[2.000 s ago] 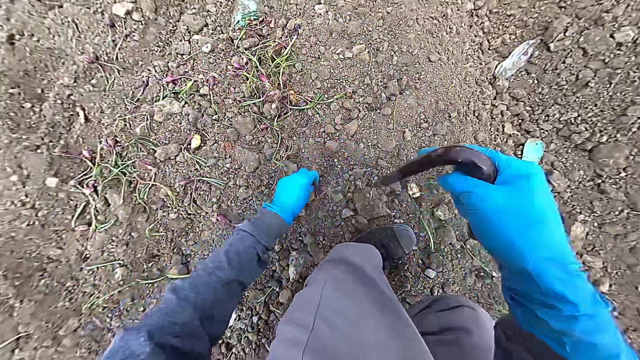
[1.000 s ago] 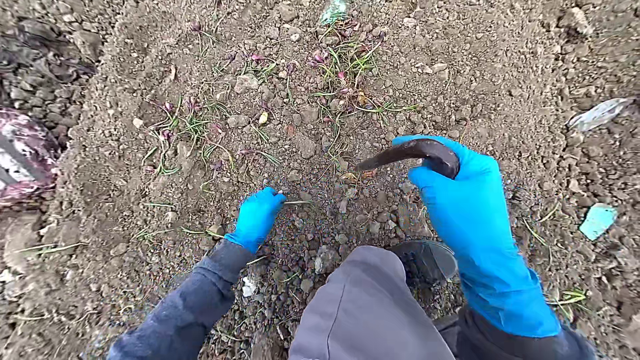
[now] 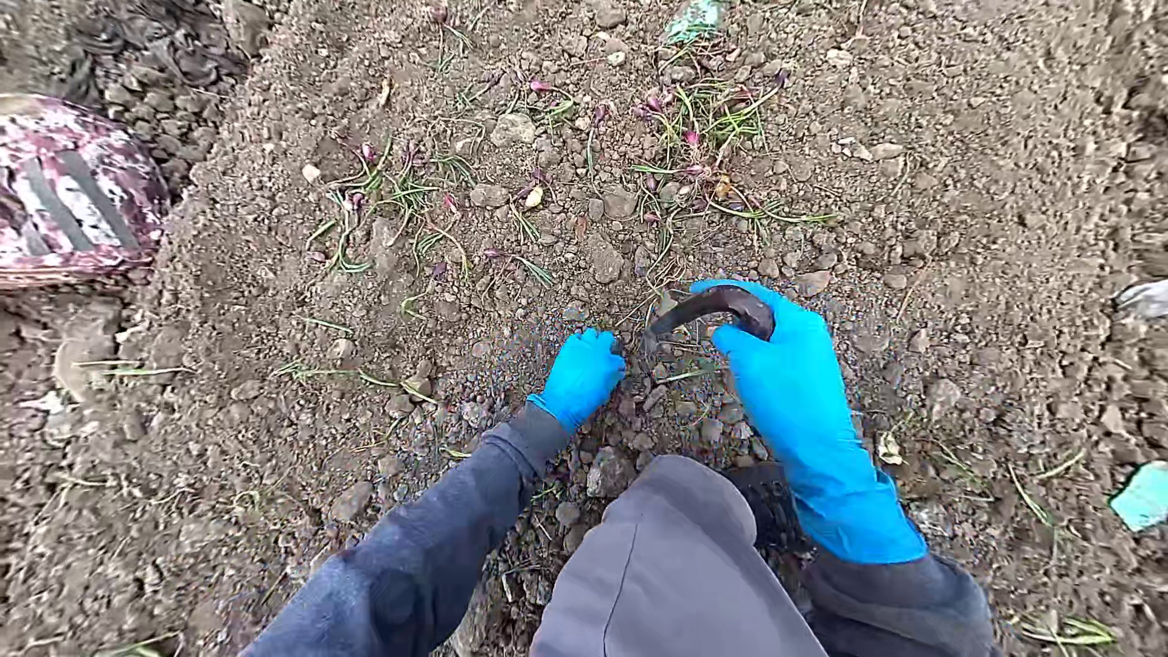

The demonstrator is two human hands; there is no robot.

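My right hand (image 3: 794,374), in a blue glove, grips a dark, curved hand tool (image 3: 716,308); its tip points left and touches or nearly touches the soil. My left hand (image 3: 584,376), gloved in blue too, rests low at the stony soil just left of that tip, its fingers curled; whether anything is in them cannot be told. Ahead of both hands lie small purple bulbs with green shoots, onion-like, in a right-hand cluster (image 3: 716,123) and a looser left-hand cluster (image 3: 388,196). A single bulb with shoots (image 3: 520,265) lies nearer my left hand.
A pink-and-white patterned basket or bag (image 3: 78,196) stands at the far left, beside dark crumpled material (image 3: 151,41). Green scraps lie at the top (image 3: 695,20) and right (image 3: 1142,497). A pale scrap (image 3: 1145,298) is at the right edge. My knee (image 3: 675,566) and shoe (image 3: 771,506) are below.
The tool in my right hand has come down to the soil, close to my left hand. A thin shoot seen at my left fingertips one second ago no longer shows there. The view has shifted left.
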